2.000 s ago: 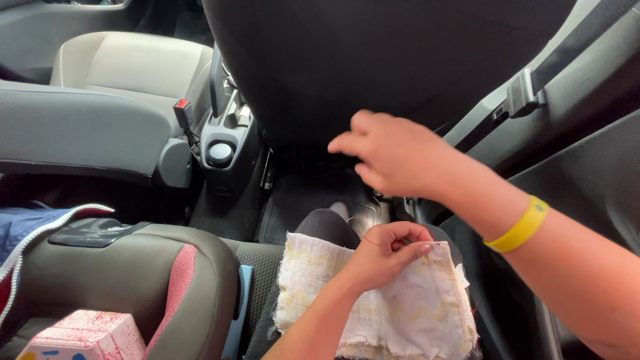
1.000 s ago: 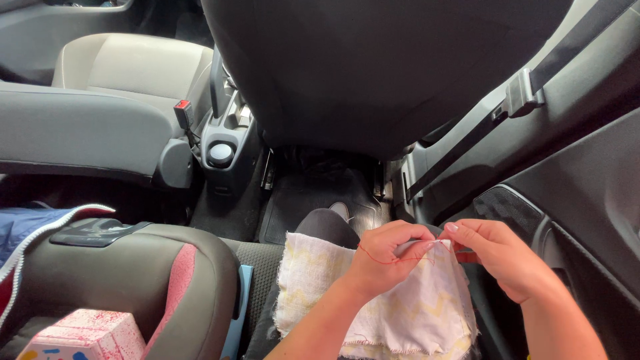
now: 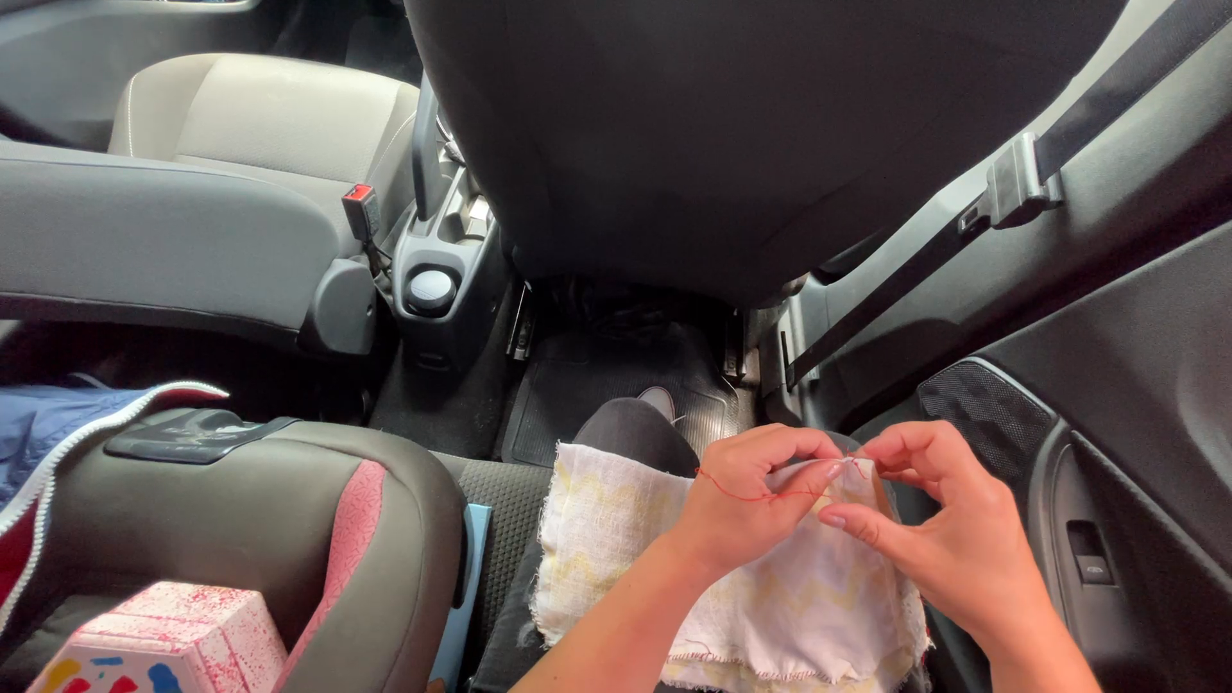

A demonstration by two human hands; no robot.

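A white and pale yellow cloth (image 3: 616,539) with frayed edges lies over the lap, with dark reddish stitches along its lower part. My left hand (image 3: 756,491) pinches the cloth's upper right edge between thumb and fingers. Red thread (image 3: 741,496) runs loosely across the back of that hand to the cloth edge. Close beside it, my right hand (image 3: 934,510) has its fingertips at the same edge, thumb spread below the fingers. A needle cannot be made out, and whether the right fingertips grip anything is unclear.
The dark back of a front seat (image 3: 731,144) rises ahead. On the left, a child car seat (image 3: 241,520) holds a speckled box (image 3: 202,626). A seat belt (image 3: 895,289) and the door panel (image 3: 1155,385) are at the right, a rubber floor mat (image 3: 558,395) below.
My right hand was raised in the air two seconds ago and came down to the cloth's edge. Its thumb has since spread away from its fingers. My left hand has stayed on the cloth.
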